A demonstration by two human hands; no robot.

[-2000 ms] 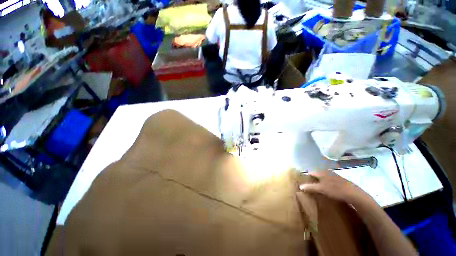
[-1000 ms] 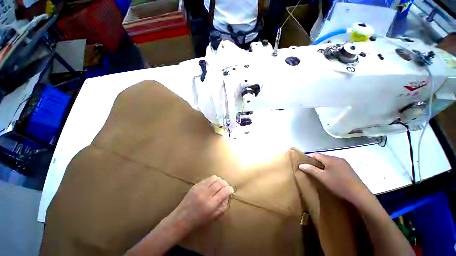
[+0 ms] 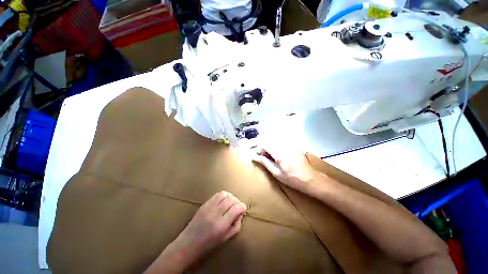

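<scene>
A large brown fabric panel (image 3: 144, 155) with a seam line lies over the white table and runs under the needle end of the white sewing machine (image 3: 321, 75). My left hand (image 3: 222, 217) pinches the panel at the seam, near its middle. My right hand (image 3: 286, 170) lies on the panel close to the presser foot area, fingers towards the needle. The fabric edge passes beneath it. Its fingertips are washed out by the lamp glare, and the needle is not clear.
The white table (image 3: 67, 134) has its edge at the left. A blue bin (image 3: 465, 214) is below the table at the right. Beyond the table are a red-edged carton (image 3: 139, 27) and a person in a white top (image 3: 227, 10). Blue material (image 3: 35, 142) is at the far left.
My right hand has moved left from the panel's right edge to beside the needle area. My left hand came in and still pinches the seam. The view has tilted down and closer to the table.
</scene>
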